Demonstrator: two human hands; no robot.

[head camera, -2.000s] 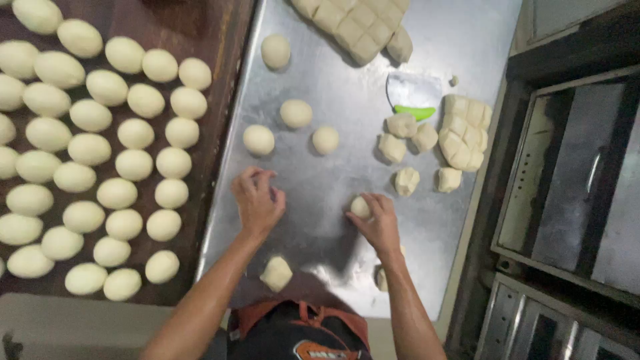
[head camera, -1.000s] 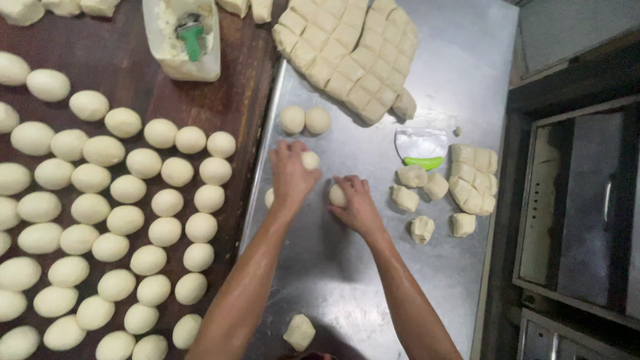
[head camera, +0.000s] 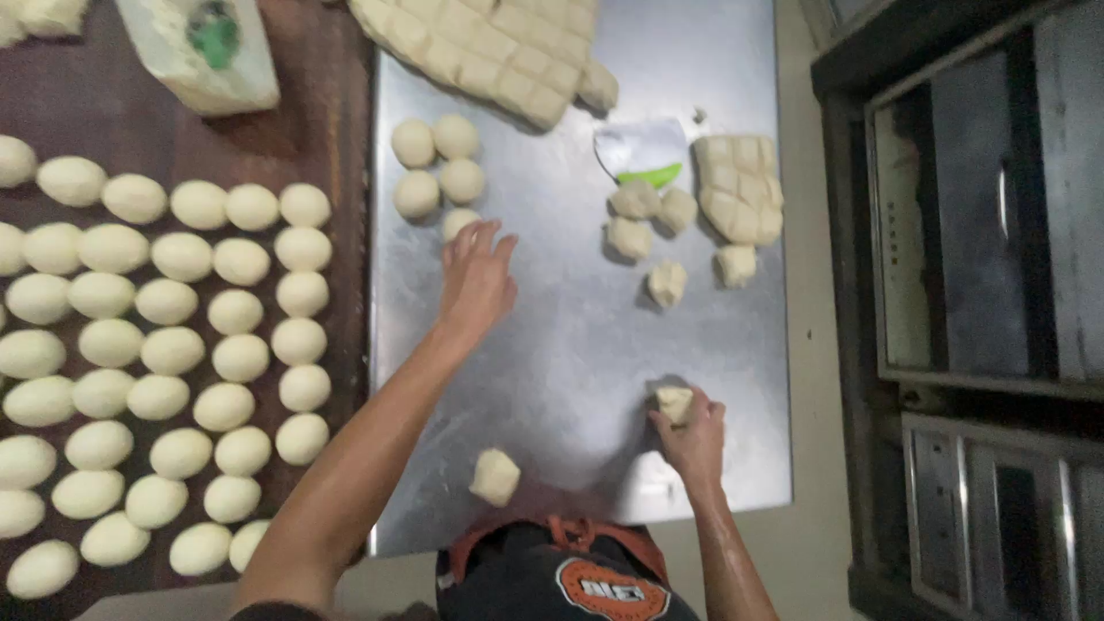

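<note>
My left hand [head camera: 479,280] touches a smooth dough ball [head camera: 461,226] with its fingertips, fingers apart. That ball lies just below a cluster of several round dough balls [head camera: 417,194] on the metal table. At the lower right, my right hand [head camera: 693,431] has its thumb and fingers around a rough dough piece [head camera: 674,404]. Another uncut-looking dough lump [head camera: 496,477] rests near the front edge, between my forearms. Several angular dough pieces [head camera: 630,238] lie right of centre, beside a dough scraper with a green handle [head camera: 649,177].
A large scored dough slab [head camera: 483,52] covers the metal table's back, and a smaller scored slab [head camera: 740,188] lies at its right. Rows of dough balls [head camera: 177,302] fill the brown wooden surface at left, below a white container [head camera: 203,65]. Oven-like metal equipment [head camera: 975,216] stands at right.
Several balls now sit grouped at the table's upper left, where two stood together a second ago. My right hand has moved right and toward me, onto a rough piece.
</note>
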